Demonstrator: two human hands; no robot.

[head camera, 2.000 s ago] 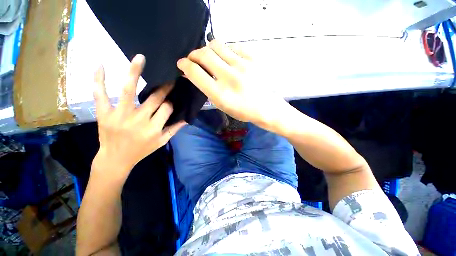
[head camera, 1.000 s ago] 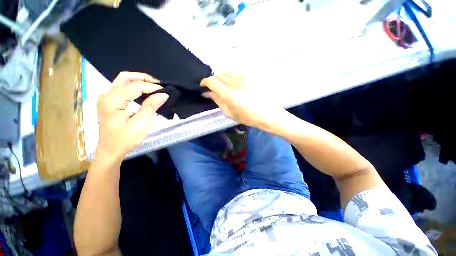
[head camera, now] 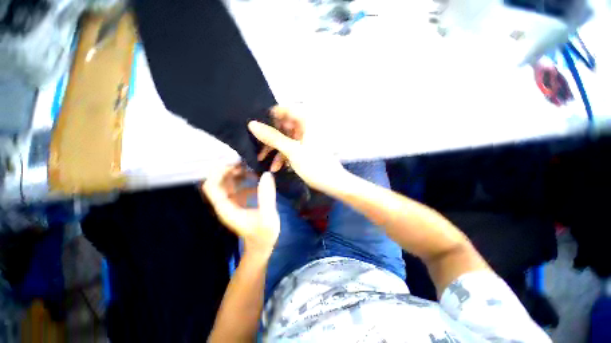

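Note:
A long black fabric piece point(head camera: 201, 63) lies over the white table from the top left and narrows towards me at the front edge. My right hand point(head camera: 289, 144) holds its narrow end, thumb on top and fingers curled around the cloth. My left hand point(head camera: 244, 211) is just left of and below that end, past the table edge, palm up with thumb and fingers apart. Its fingertips are blurred near the cloth, and whether they touch it is unclear.
A brown cardboard strip point(head camera: 94, 100) is taped on the left of the white table point(head camera: 402, 100). Red handles point(head camera: 553, 84) and a blue cord point(head camera: 581, 80) are at the right end. Small blurred metal parts point(head camera: 340, 17) show at the top. Dark cloth point(head camera: 167, 268) hangs beside my legs.
My left hand has moved right and down, off the tabletop, and its fingers have opened. The black piece has swung to point more straight towards me, its end now at the table edge.

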